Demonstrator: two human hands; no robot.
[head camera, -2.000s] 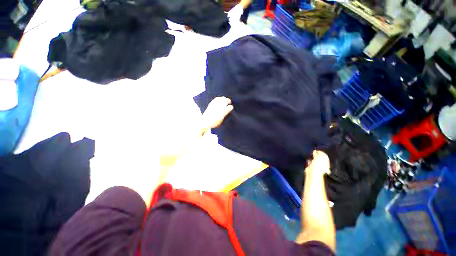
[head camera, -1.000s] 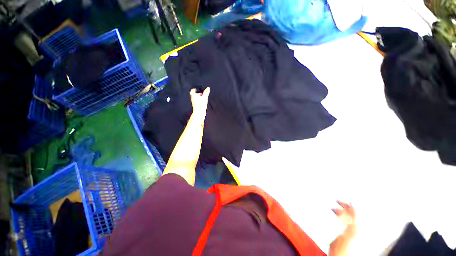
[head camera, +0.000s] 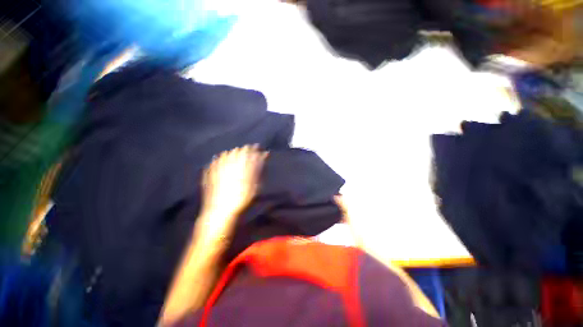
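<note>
A navy garment (head camera: 150, 121) lies in a broad heap at the left of the white table and reaches toward me. My left hand (head camera: 233, 175) is on its near part, back of the hand up, with the fingers curled into the cloth; the hand is blurred. My right hand (head camera: 343, 205) is at the right tip of the same cloth, small, blurred and mostly lost in glare, so its fingers cannot be made out.
Another navy pile (head camera: 505, 185) lies at the right edge of the white table (head camera: 377, 128). A black heap (head camera: 371, 29) is at the far side. A light-blue bag (head camera: 160, 32) is at the far left. The table's near edge (head camera: 435, 262) is yellow-orange.
The view has swung right from the left pile and crates. My right hand has moved from over the bare table to the navy cloth. My left hand now lies nearer me on the pile.
</note>
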